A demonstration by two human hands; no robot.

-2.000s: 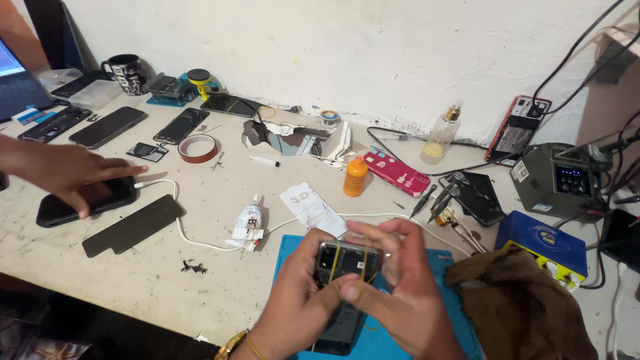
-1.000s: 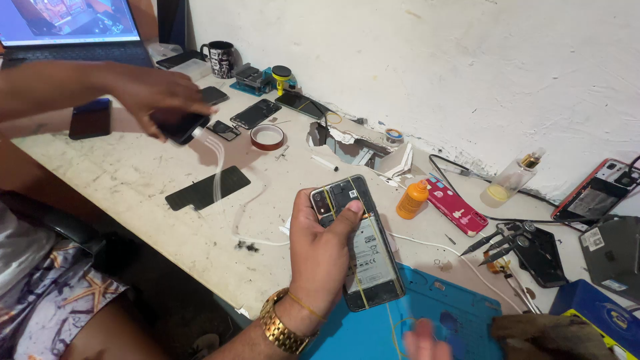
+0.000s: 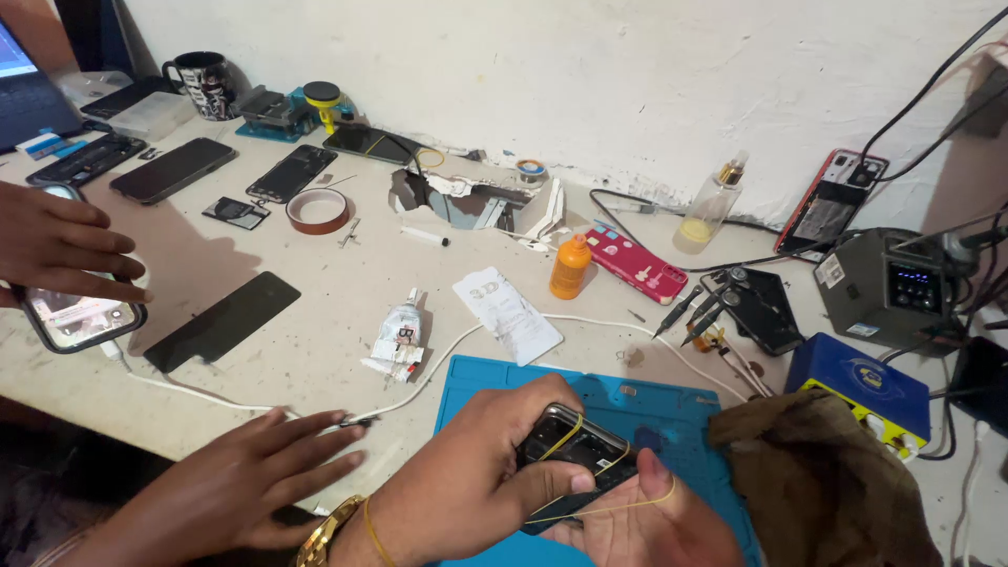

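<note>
My left hand (image 3: 480,472), with a gold-coloured watch on the wrist, grips an opened smartphone (image 3: 575,453) above the blue silicone work mat (image 3: 472,386). The phone is tilted, with its inner side up and its lower part partly hidden by my hands. Yellow rubber bands (image 3: 565,437) run around it. My right hand (image 3: 654,512) is at the phone's lower right side, and a yellow band is stretched over its thumb; its other fingers are partly out of sight behind the phone.
A co-worker's hand (image 3: 63,244) rests over a lit phone (image 3: 87,315) on a white cable (image 3: 197,390); their other hand (image 3: 268,472) is beside my left wrist. A glue tube (image 3: 402,339), orange bottle (image 3: 571,268), tweezers (image 3: 693,311), brown cloth (image 3: 819,472) and blue box (image 3: 858,386) surround the mat.
My right hand has come back to the phone from below it, and a band is now stretched over its thumb. The co-worker's phone, lifted one second ago, is lower and its screen shows lit.
</note>
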